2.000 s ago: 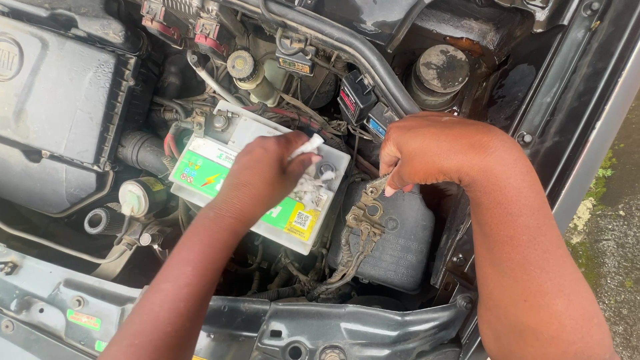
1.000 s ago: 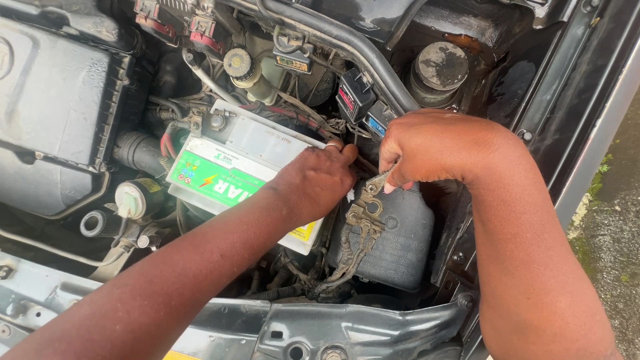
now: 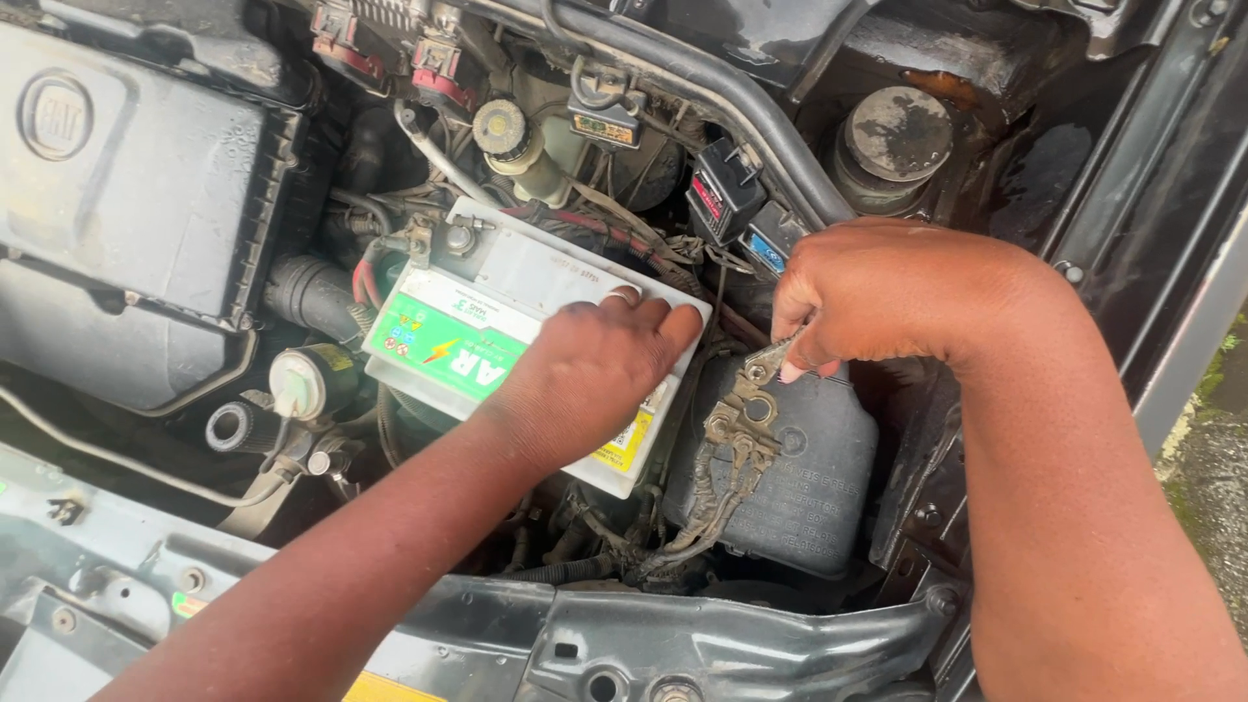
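Note:
A white car battery [image 3: 585, 265] with a green and yellow label sits in the engine bay. My left hand [image 3: 595, 375] rests over its right part, fingers bent on the top near the far edge; whether anything is under them is hidden. Between the fingertips of my right hand [image 3: 858, 302] is the upper end of a dirty metal battery cable clamp [image 3: 751, 409], off the battery and above a black plastic cover [image 3: 819, 487]. Several cables [image 3: 717, 517] run down from the clamp. At the battery's far left corner, another cable terminal [image 3: 421, 239] is beside a bolted post [image 3: 460, 239].
The engine's black plastic cover [image 3: 117, 175] lies at the left. Beyond the battery are a fluid reservoir with a ribbed cap [image 3: 502, 130] and a thick black hose [image 3: 702, 78]. A round canister [image 3: 897, 136] stands at the upper right. The metal front crossmember [image 3: 741, 634] runs nearest me.
Two seconds ago my left hand held a white object over the battery's right end; that object is not visible now. The left hand has since moved onto the battery top. My right hand keeps the clamp.

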